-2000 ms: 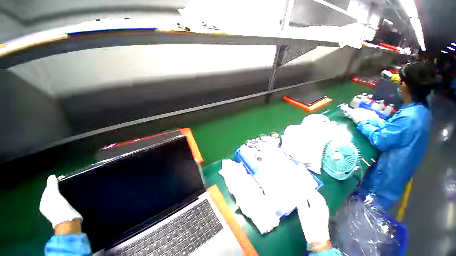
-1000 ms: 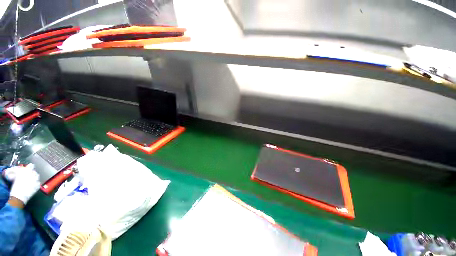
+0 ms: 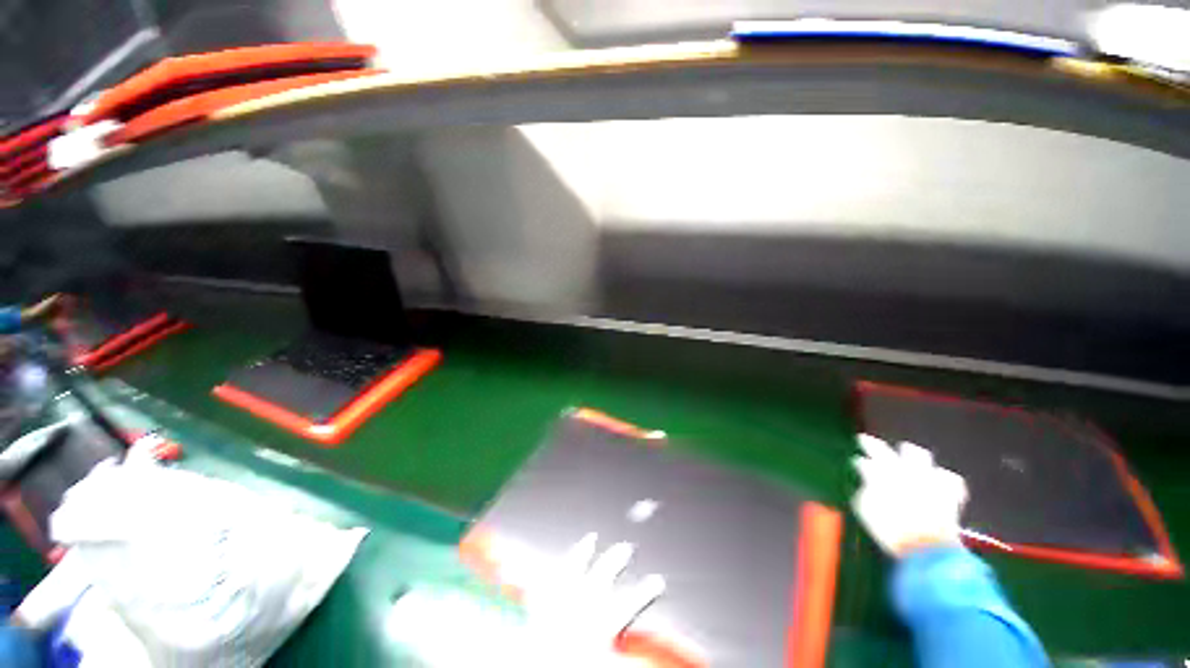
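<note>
A closed dark laptop (image 3: pixel 679 509) lies on an orange-red tray (image 3: pixel 817 574) in front of me, at the bench and belt edge. My left hand (image 3: pixel 594 607), in a white glove, rests with fingers spread over its near side; its lower part blurs into glare. A second closed laptop (image 3: pixel 1031 470) lies on its tray (image 3: pixel 1148 565) on the green belt to the right. My right hand (image 3: pixel 910 499), gloved with a blue sleeve, is at that laptop's near left edge. Blur hides whether its fingers grip the edge.
An open laptop (image 3: pixel 346 326) stands on a tray on the belt at the left. A large white bag (image 3: pixel 196 561) lies at the lower left. Another person's hand (image 3: pixel 46 309) shows at the far left edge. A long shelf (image 3: pixel 522 94) with orange-red trays runs overhead.
The view has swung left since the first frame, where the laptop was open. Since the second, the near closed laptop has moved away from me towards the belt, and both hands have come into view.
</note>
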